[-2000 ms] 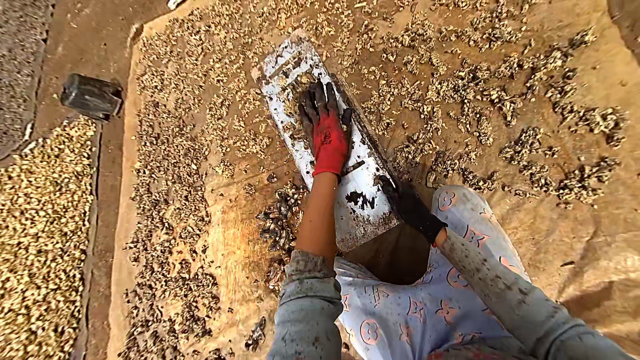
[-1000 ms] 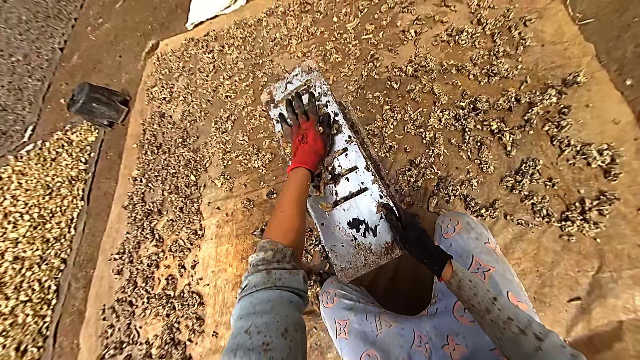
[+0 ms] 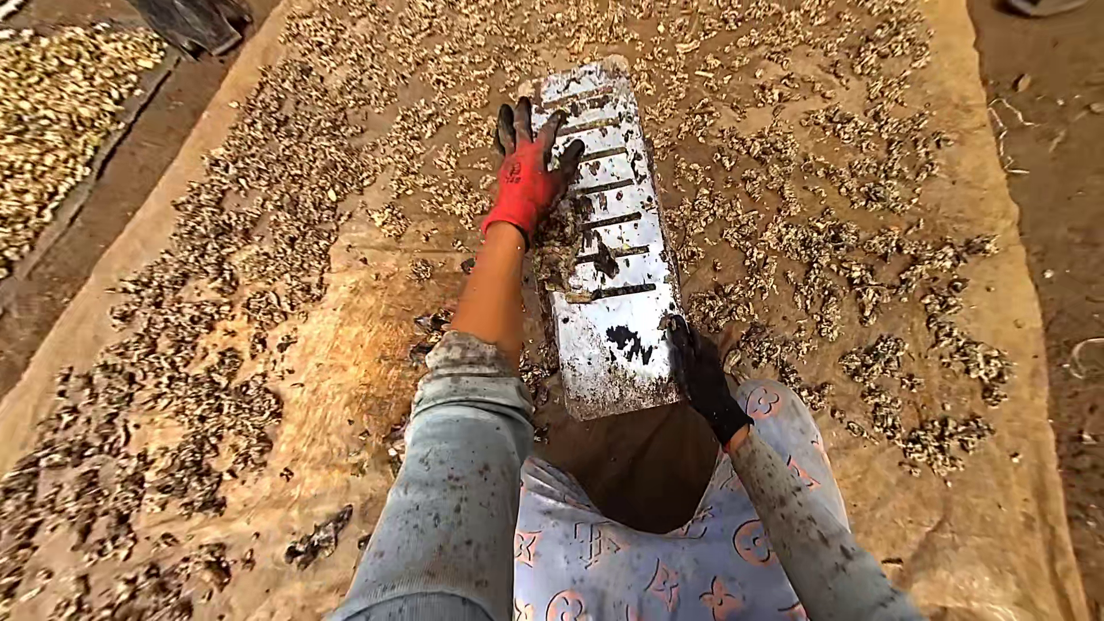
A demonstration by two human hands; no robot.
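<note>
A long white slotted slicing board [image 3: 617, 336] with dark slots across it lies in front of me, its surface dirty and worn. My left hand [image 3: 533, 168], in a red glove with black fingers, rests with spread fingers on the upper left edge of the board; whether something is under the palm cannot be seen. My right hand [image 3: 703, 375], in a black glove, grips the lower right edge of the board. Shredded brown pieces [image 3: 561, 233] cling along the board's left side.
Shredded plant-like pieces [image 3: 802, 241] are scattered over a tan sheet [image 3: 345, 414]. A heap of pale pieces [image 3: 69, 112] lies at the far left, beside a dark container [image 3: 194, 21]. Bare ground [image 3: 1069, 216] borders the sheet on the right.
My left hand has shifted from the middle of the board to its upper left edge, baring more slots. My right hand stays at the lower right edge. The view has moved.
</note>
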